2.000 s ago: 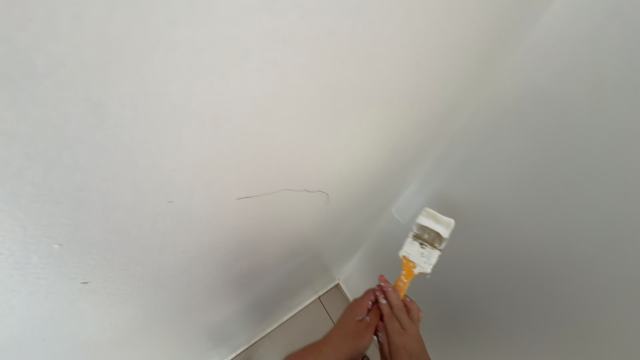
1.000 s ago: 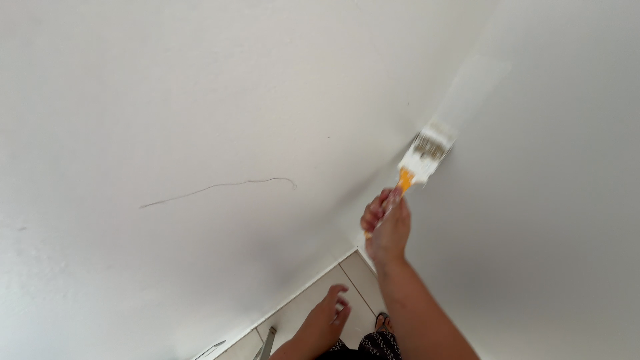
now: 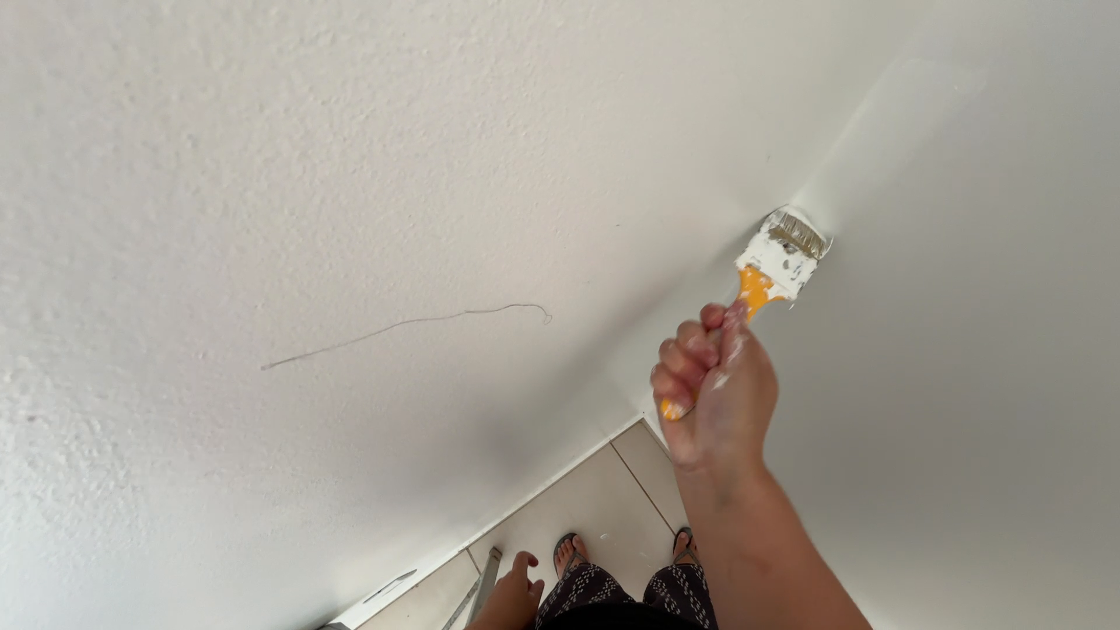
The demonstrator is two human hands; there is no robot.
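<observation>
My right hand grips the orange handle of a flat paintbrush, its ferrule caked with white paint. The bristles touch the inner corner where the left wall meets the right wall. A wetter-looking band of white paint runs along the corner above the brush. My left hand hangs low near the bottom edge, fingers loosely bent, with nothing seen in it. White paint marks my right thumb and wrist.
A thin, wavy dark line crosses the left wall. Below lie floor tiles with a white skirting edge. A grey metal leg or bar stands beside my left hand. My sandalled feet show at the bottom.
Two seconds ago both hands were together at the brush handle; now only my right hand holds it, and the left is lower and apart. The brush has moved into the corner.
</observation>
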